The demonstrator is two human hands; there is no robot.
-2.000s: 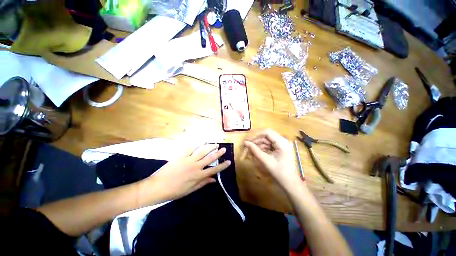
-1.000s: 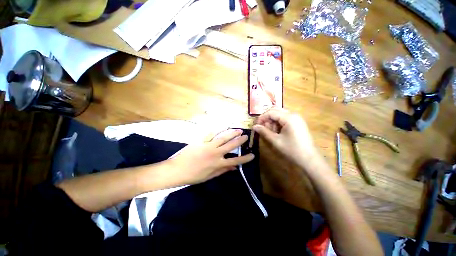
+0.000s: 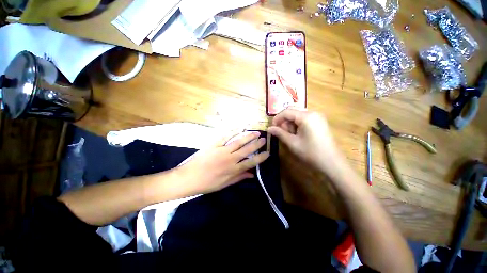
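Observation:
A black-and-white garment [image 3: 224, 229] lies across the lap and the table's front edge. My left hand [image 3: 221, 162] lies flat on it near its top edge, fingers slightly spread, pressing the cloth. My right hand [image 3: 301, 133] is at the garment's upper right corner, thumb and forefinger pinched at the top of a narrow tan strip [image 3: 268, 143] that lies on the black band. A white cord [image 3: 271, 200] hangs down from under my left fingers. A lit smartphone [image 3: 287, 72] lies just beyond my right fingertips.
Pliers [image 3: 392, 152] and a slim pen [image 3: 369, 160] lie right of my right hand. Bags of silver bits [image 3: 387, 61] and scissors [image 3: 467, 109] are at the far right. A tape roll [image 3: 123, 66], papers [image 3: 147, 21] and a glass pot [image 3: 45, 88] are at the left.
My right hand has moved from beside the garment to its corner, and the tan strip now shows at its fingertips. My left hand stays on the cloth. The camera view has shifted.

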